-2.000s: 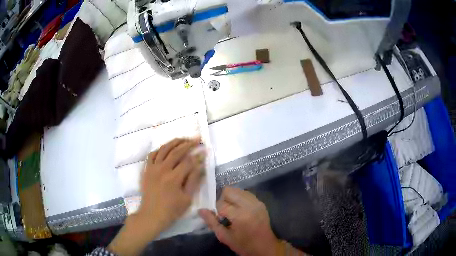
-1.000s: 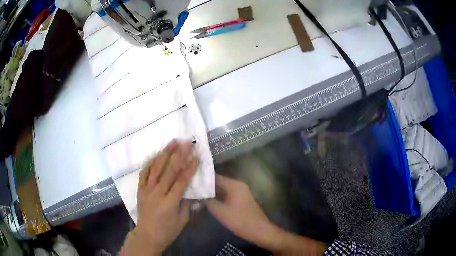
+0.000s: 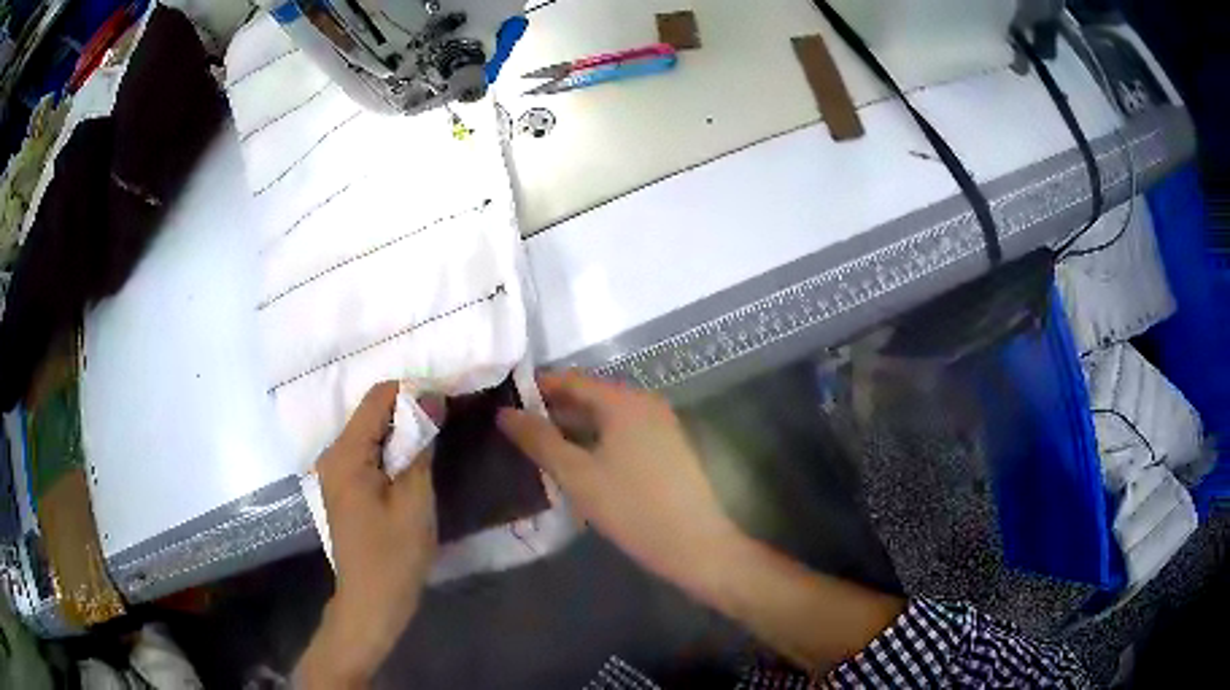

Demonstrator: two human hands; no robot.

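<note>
A white quilted panel [image 3: 385, 243] with dark stitch lines runs from under the sewing machine head [image 3: 418, 54] to the table's front edge. My left hand [image 3: 375, 492] holds the folded-back end of its top layer. Dark brown fabric [image 3: 488, 465] shows below that fold, with a white layer under it. My right hand [image 3: 614, 465] is at the panel's right edge, thumb over the brown fabric and fingers at the narrow white edge strip [image 3: 526, 324]. The panel's far end is hidden behind the machine head.
Pink and blue snips [image 3: 600, 68] and brown strips [image 3: 826, 88] lie right of the needle. A black cord [image 3: 917, 128] crosses the table. Dark brown fabric lies at left beside taped cardboard [image 3: 74, 526]. A blue bin [image 3: 1045, 458] holds white quilted pieces at right.
The panel's near end was flat under my left hand. It is now folded back, showing brown fabric. My right hand has moved up to the panel's right edge.
</note>
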